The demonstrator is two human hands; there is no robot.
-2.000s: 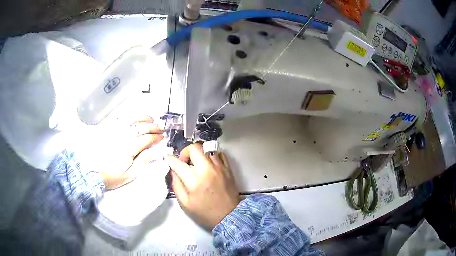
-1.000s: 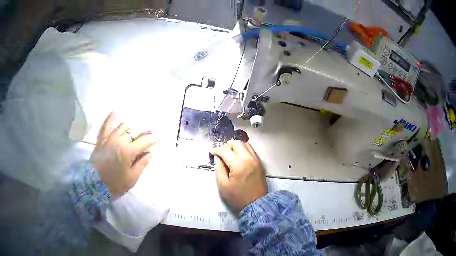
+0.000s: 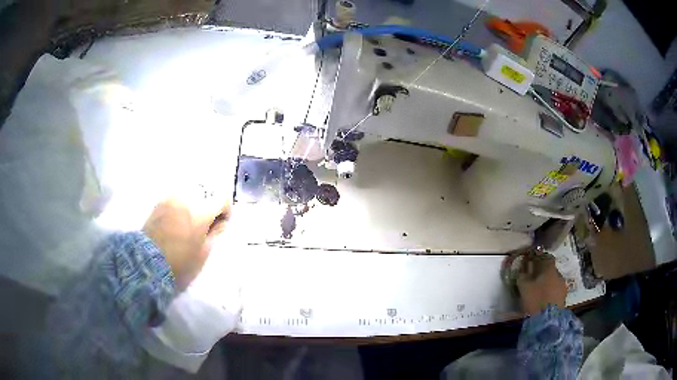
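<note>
White fabric (image 3: 56, 156) lies over the left side of the table and hangs past its front edge, glaring under the lamp. My left hand (image 3: 182, 234) rests on it with fingers bent; glare hides whether the fingers pinch it. My right hand (image 3: 542, 282) is at the far right, its fingers on the looped handles of the scissors (image 3: 514, 269) under the machine arm. The sewing machine head (image 3: 423, 119) stands in the middle. The dark slide plate (image 3: 260, 178) around the foot is uncovered.
A control panel (image 3: 568, 73) and a small white box with a yellow label (image 3: 508, 70) sit at the top right. A blue hose (image 3: 401, 31) runs along the head. An orange item (image 3: 516, 31) lies behind. Ruler marks (image 3: 393, 318) line the front edge.
My right hand has moved from beside the needle to the scissors at the far right. My left hand has moved off the needle area to the left with the fabric, uncovering the plate.
</note>
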